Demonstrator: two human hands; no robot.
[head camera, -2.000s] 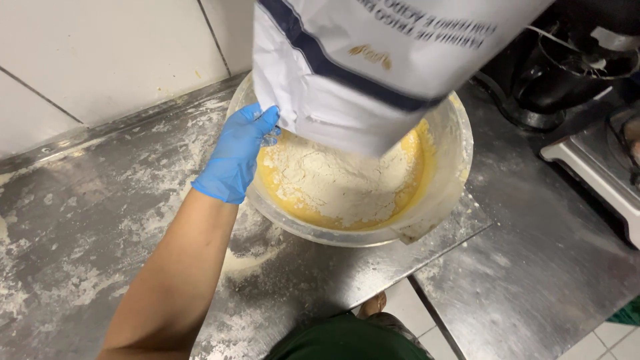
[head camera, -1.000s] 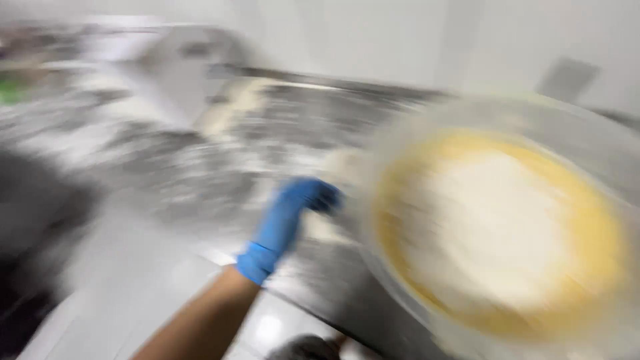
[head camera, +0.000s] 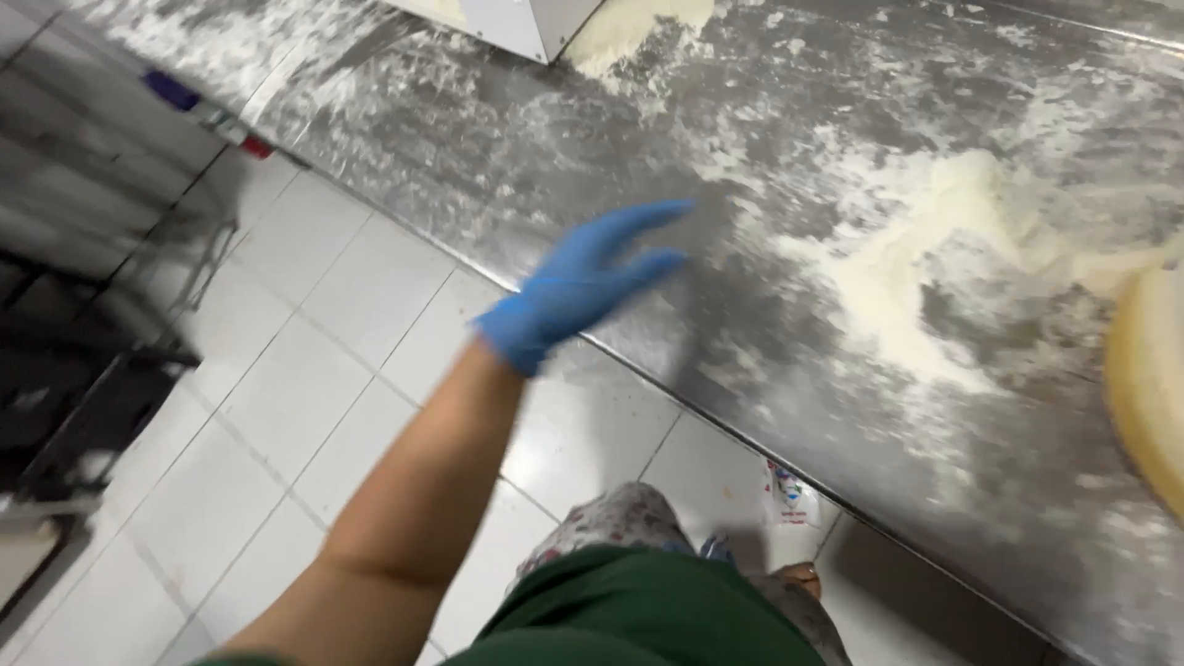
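Note:
My left hand (head camera: 592, 277), in a blue glove, is over the front edge of a stainless steel table (head camera: 740, 351), its fingers apart and pointing right, with nothing in it. White flour (head camera: 888, 287) lies scattered and in a thicker patch on the table to the right of the hand. At the right edge, part of a bowl (head camera: 1142, 370) with a yellowish rim or contents shows; the rest is cut off. My right hand is out of view.
At the top, a white box-like object (head camera: 518, 23) stands on the table beside more flour. White floor tiles (head camera: 361, 268) lie below. A printed plastic packet (head camera: 791, 495) is on the floor near the table edge. Dark equipment (head camera: 83, 388) stands at the left.
Two seconds ago my left hand was at the flour bag over the bowl; now it holds nothing. The bag is out of view. The view has swung left, so the bowl shows only at the right edge.

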